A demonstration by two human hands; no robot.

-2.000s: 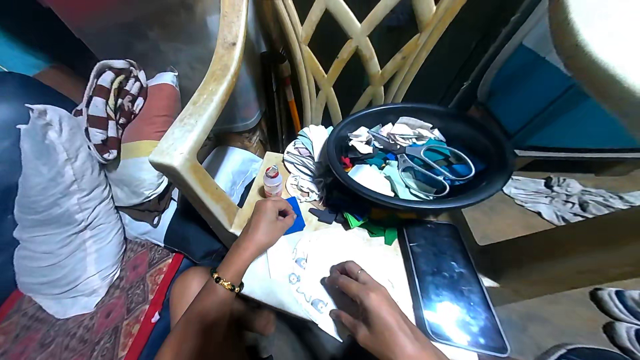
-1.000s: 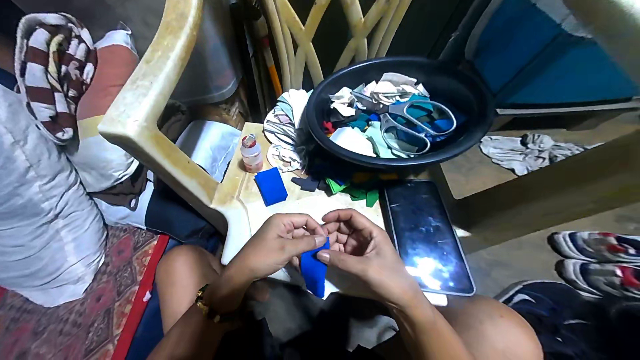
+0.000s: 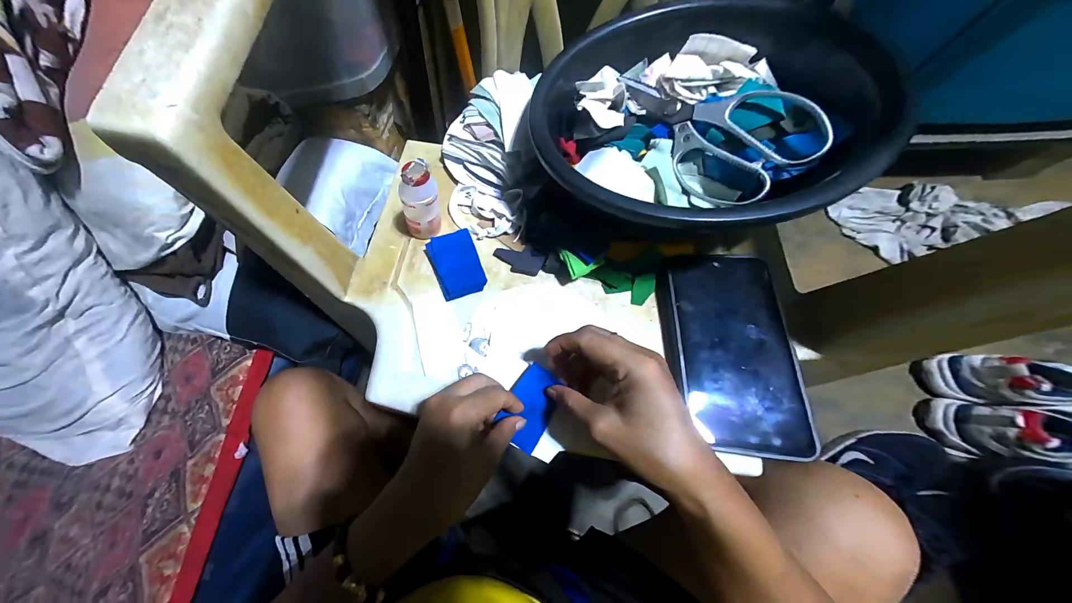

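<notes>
A small blue fabric piece (image 3: 531, 409) is held between my two hands above the seat of a plastic chair. My left hand (image 3: 469, 427) pinches its left edge between thumb and finger. My right hand (image 3: 615, 394) is at its upper right, thumb on the cloth. Beneath lies a white sheet with drawn figures (image 3: 479, 345). A stack of blue fabric pieces (image 3: 456, 264) rests farther back, beside a small plastic bottle (image 3: 420, 199). Green fabric scraps (image 3: 615, 276) lie near a black basin (image 3: 720, 219) that holds scissors (image 3: 712, 151) and mixed cloth scraps.
A tablet (image 3: 741, 360) lies along the seat's right side. The chair's armrest (image 3: 243, 193) rises at the left. Striped cloth (image 3: 481, 142) is bunched beside the basin. Pillows (image 3: 67, 301) lie at far left, and shoes (image 3: 997, 402) stand on the floor at right.
Two seconds ago my left hand was by the blue stack and my right lay over the sheet. Since then both hands have come together on a blue piece. The view has shifted closer.
</notes>
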